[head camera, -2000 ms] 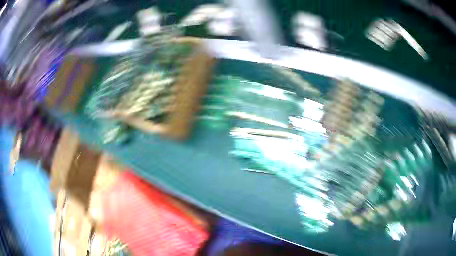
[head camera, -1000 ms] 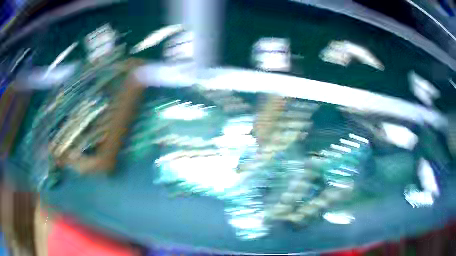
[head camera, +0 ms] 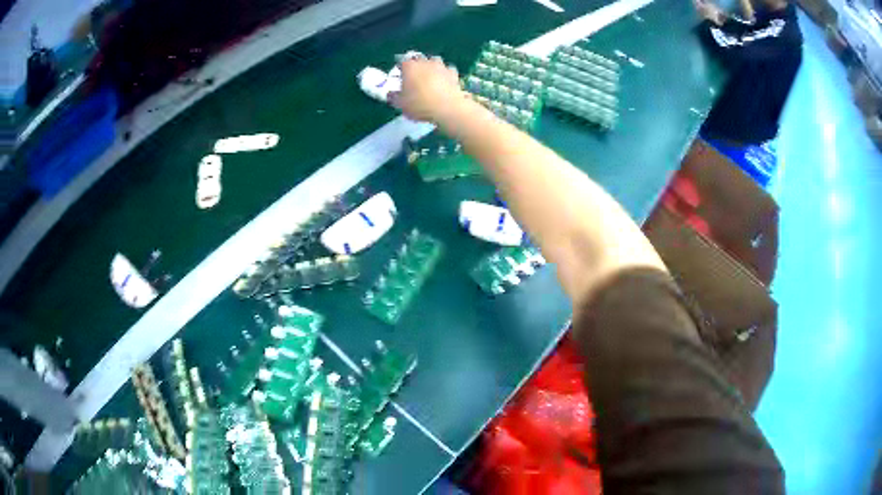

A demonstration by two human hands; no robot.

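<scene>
My right hand (head camera: 427, 89) reaches in from the lower right on a bare forearm with a brown sleeve. Its fingers close on the right end of a white housing (head camera: 379, 83) on the belt, just beyond the pale rail; the fingertips are partly hidden. Two more white housings with blue marks, one left (head camera: 360, 224) and one right (head camera: 491, 223), lie on the bench below. Green PCB strips lie near them, one in the middle (head camera: 404, 277) and one partly beside the forearm (head camera: 508, 270). My left hand is out of view.
The pale rail (head camera: 290, 205) divides bench and belt. White oval plates (head camera: 247, 143) and another housing (head camera: 132, 281) lie on the belt. PCB strips (head camera: 290, 363) crowd the lower left; PCB panels (head camera: 508, 82) stand beyond. Red wrap (head camera: 546, 430) and cartons (head camera: 720, 266) edge the bench. Another person's hand (head camera: 727, 10) shows top right.
The view has swung round along the line and is sharper. My right hand and forearm have come into view, with the hand at a housing on the belt.
</scene>
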